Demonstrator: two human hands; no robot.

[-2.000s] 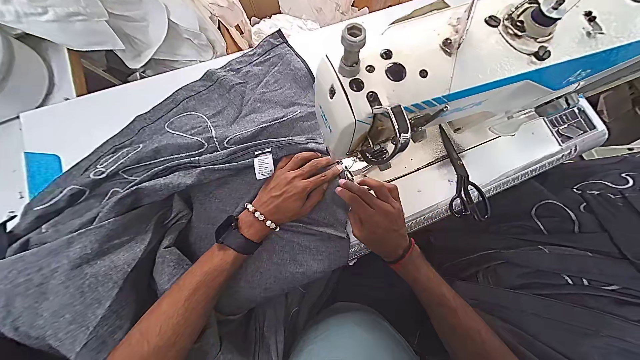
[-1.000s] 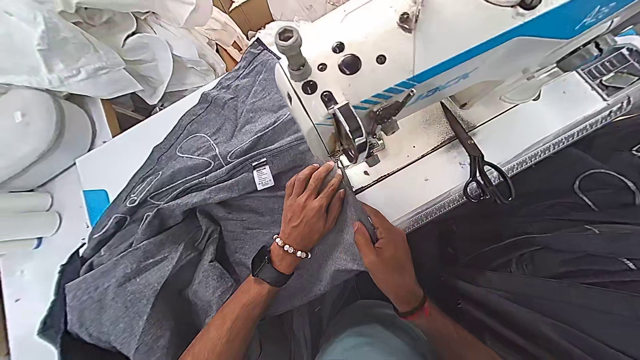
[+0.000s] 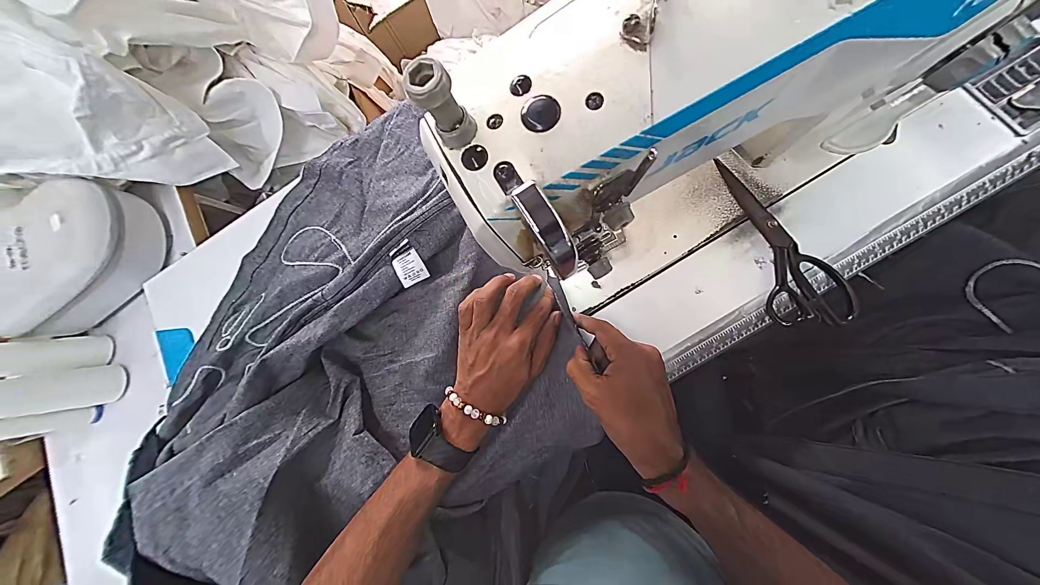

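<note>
A grey fabric garment (image 3: 382,349) with a white care label (image 3: 409,266) and loose pale cords lies across the sewing table, one edge under the presser foot area of a white and blue Jack sewing machine (image 3: 561,122). My left hand (image 3: 504,341) rests flat on the cloth just below the machine's needle area, fingers slightly spread, holding nothing. My right hand (image 3: 630,382) pinches the garment's edge between thumb and fingers, right of my left hand. The needle itself is hidden behind the guard. Black-handled fabric shears (image 3: 784,252) lie on the machine bed to the right.
A measuring tape (image 3: 869,252) runs along the table's front edge. Dark fabric (image 3: 877,422) is heaped at the right. White cloth pieces (image 3: 106,97) are piled at the upper left, above white rounded pieces (image 3: 65,252) and white rolls (image 3: 61,382). A cardboard box (image 3: 398,32) stands behind.
My right hand has moved down and away from the needle area since the earliest frame, now gripping the cloth's edge. The left hand stays on the garment. The view has moved closer.
</note>
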